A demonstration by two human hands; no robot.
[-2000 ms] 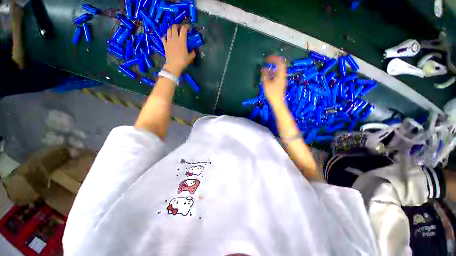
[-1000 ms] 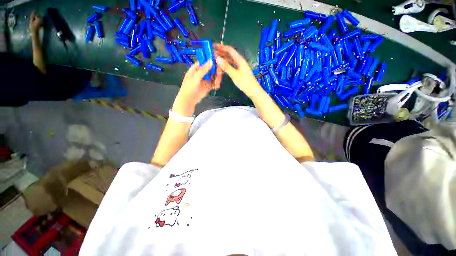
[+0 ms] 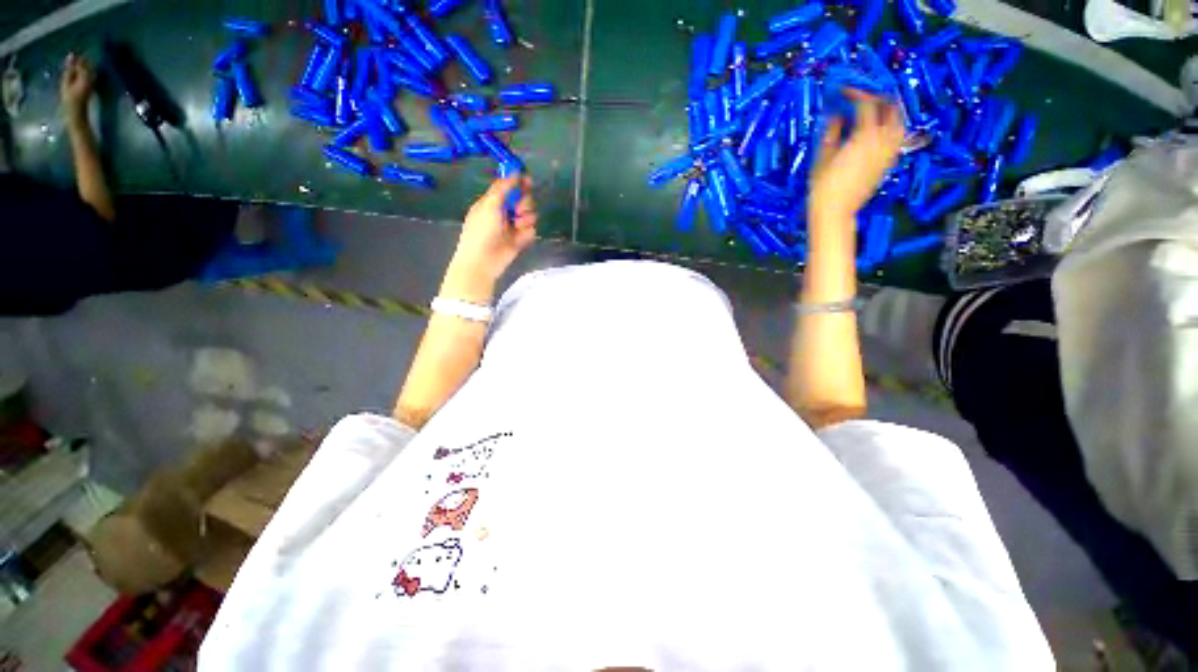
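Bright blue battery cells lie in two loose piles on the dark green bench, a left pile [image 3: 381,79] and a larger right pile [image 3: 762,118]. My left hand [image 3: 497,226] is at the bench's front edge, below the left pile, with its fingers closed around a blue cell [image 3: 512,197]. My right hand [image 3: 854,164] is over the right pile, slightly blurred, fingers bent down among the cells. Whether it grips a cell cannot be told. A single cell with a thin lead [image 3: 528,93] lies at the left pile's right side.
A clear box of small shiny bits [image 3: 1005,240] stands at the right, beside a person in a pale jacket [image 3: 1136,328]. Another person's hand [image 3: 79,85] and a black tool [image 3: 141,85] are at the far left. Cartons [image 3: 171,512] and a red crate [image 3: 138,630] are on the floor.
My hands were together holding blue cells; they have moved apart. My right hand has gone right onto the right pile. My left hand has moved slightly left and down, still with a cell.
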